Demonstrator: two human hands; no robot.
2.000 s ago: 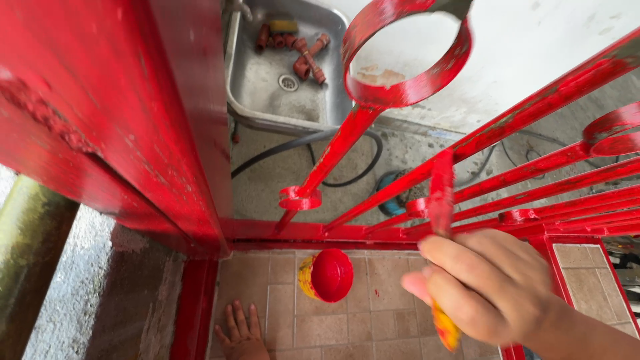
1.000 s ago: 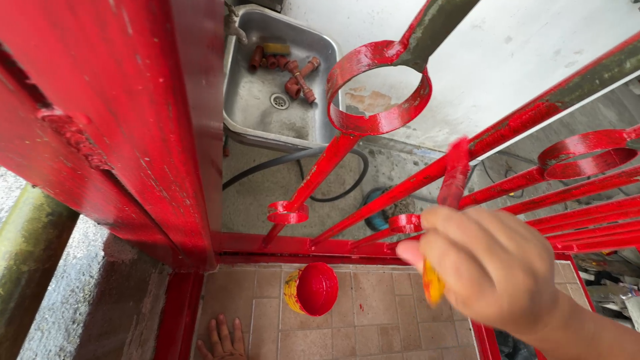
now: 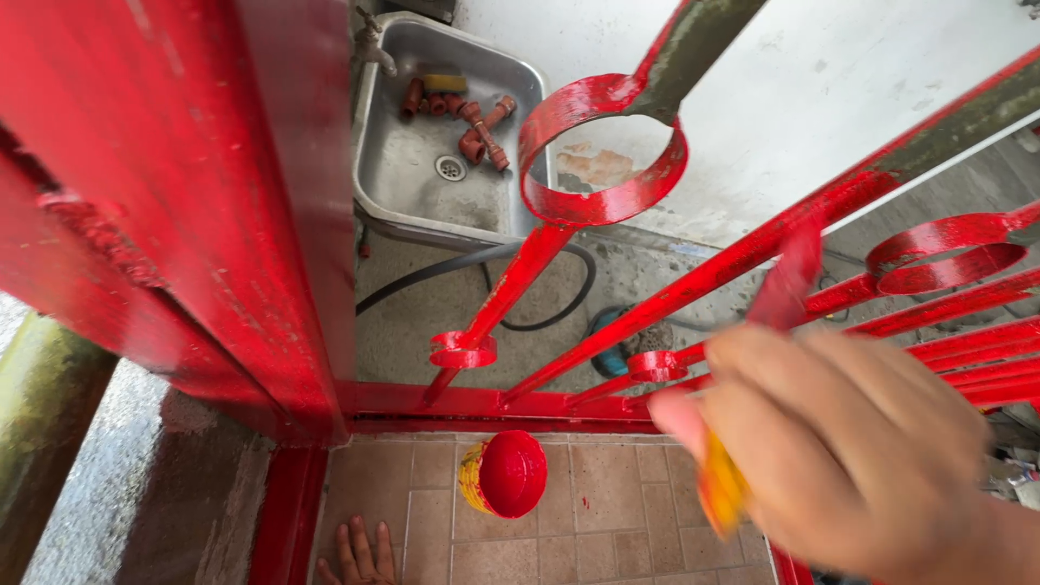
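Note:
My right hand (image 3: 845, 431) grips a paintbrush (image 3: 788, 276) with a yellow handle and a red-coated head, slightly blurred. The brush head meets or overlaps a diagonal metal bar (image 3: 699, 272) of the grille; red covers its lower length, while its upper part is dull grey-green. Left of it, a metal ring (image 3: 603, 207) on another bar is coated red. A yellow can of red paint (image 3: 479, 479) stands on the tiles by the grille's bottom rail (image 3: 463, 400). Lower left, my left hand (image 3: 366, 556) rests on the tiles with its fingers apart and holds nothing.
Beyond the grille is a steel sink (image 3: 406, 191) holding reddish-brown pipe fittings (image 3: 479, 130). A dark hose (image 3: 532, 325) curves over the concrete beneath. A broad red post (image 3: 244, 203) rises at left. Tiled floor (image 3: 609, 487) surrounds the can, with small red spots on it.
My right hand with the brush has moved up the diagonal bar since two seconds ago. More of that bar's upper part now looks red. My left hand stays on the tiles; the view has shifted somewhat.

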